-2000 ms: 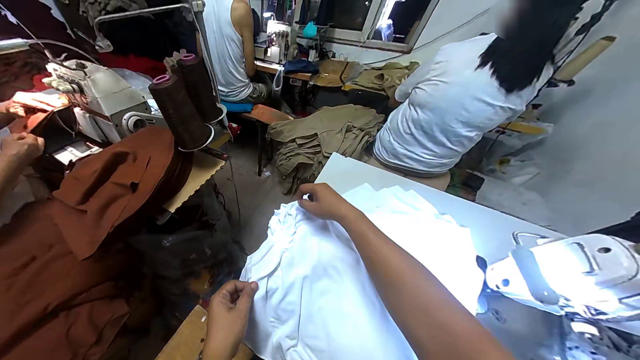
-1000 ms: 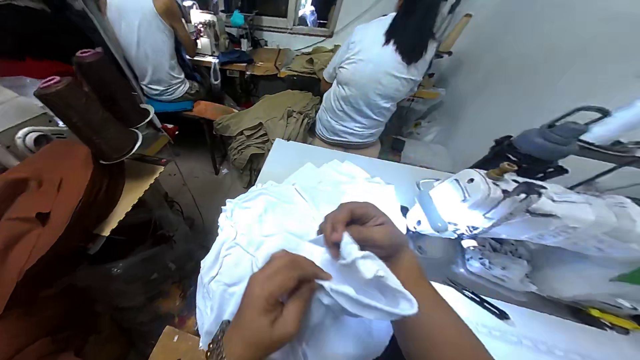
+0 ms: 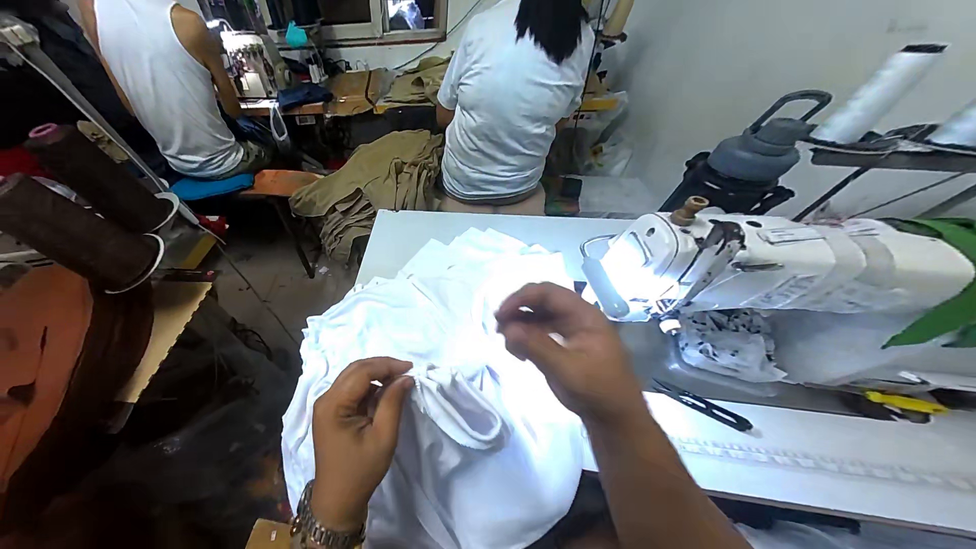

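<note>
My left hand [image 3: 354, 438], with a metal-band watch at its wrist, pinches the gathered edge of a white fabric piece [image 3: 465, 415] between thumb and finger. A folded band of that piece loops out to the right of the fingertips. Over the pile of white fabric [image 3: 427, 293], my right hand [image 3: 568, 347] is raised, its fingers curled and slightly blurred; whether it holds a thread or anything thin cannot be told. To its right stands a white sewing machine [image 3: 762, 255] with its lamp lit near the needle area.
Black thread snips [image 3: 705, 404] lie on the white table [image 3: 801, 438] by the machine. Behind it is a grey bottle [image 3: 755, 152]. Brown thread cones [image 3: 72, 232] and brown fabric [image 3: 46, 351] are at left. Two people sit beyond, near heaped olive fabric [image 3: 381, 183].
Both hands were on the white piece a second ago; my right hand has since come off it and risen. My left hand still pinches it. The view has turned right since the oldest frame.
</note>
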